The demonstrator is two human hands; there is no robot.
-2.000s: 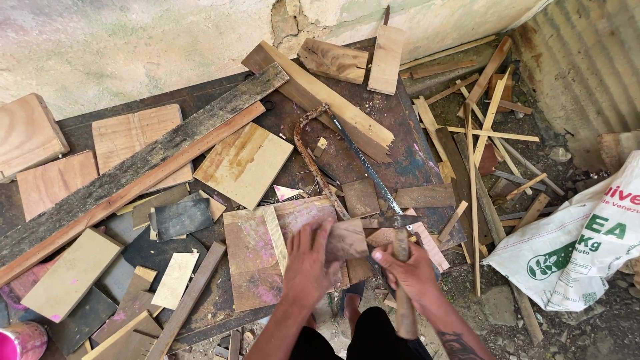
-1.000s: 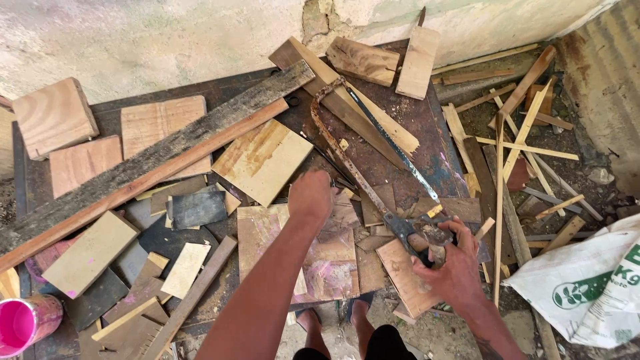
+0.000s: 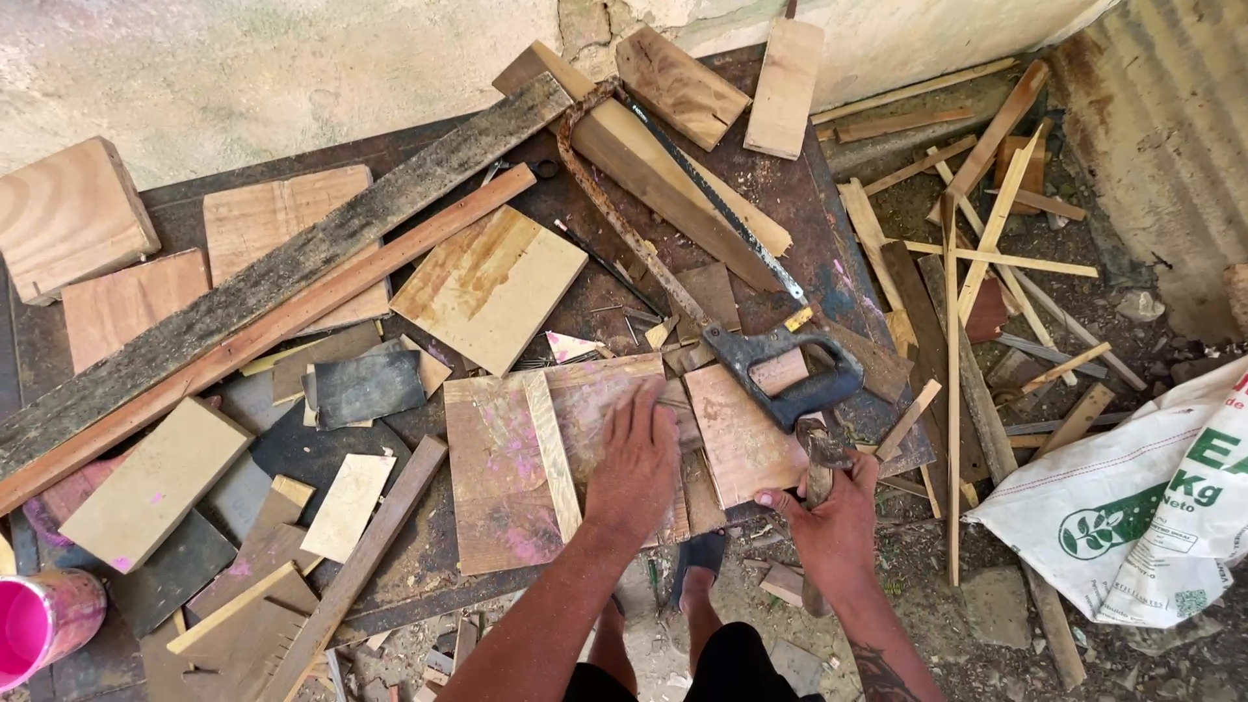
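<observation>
My left hand (image 3: 639, 458) lies with its fingers spread on a pink-stained wooden board (image 3: 497, 458), near a narrow light wood strip (image 3: 553, 458) that crosses the board. A small brown wood piece (image 3: 682, 419) shows beside its fingertips. My right hand (image 3: 829, 507) grips a hammer (image 3: 817, 473) by its wooden handle, the dark head just below the hacksaw. The hacksaw (image 3: 634, 229), with a rusty frame and a black handle, lies across the table, its handle over a pale wood block (image 3: 746, 439).
Long planks (image 3: 292, 263) cross the table at left. Wood blocks (image 3: 492, 292) and offcuts surround the board. A tin of pink paint (image 3: 49, 624) stands at lower left. Wood strips (image 3: 951, 390) and a white sack (image 3: 1121, 507) lie at right. Behind the table is a wall (image 3: 292, 78).
One second ago my right hand was at the hacksaw's handle; now it holds the hammer and the hacksaw lies free. My left hand has moved from the board's top edge down onto the board.
</observation>
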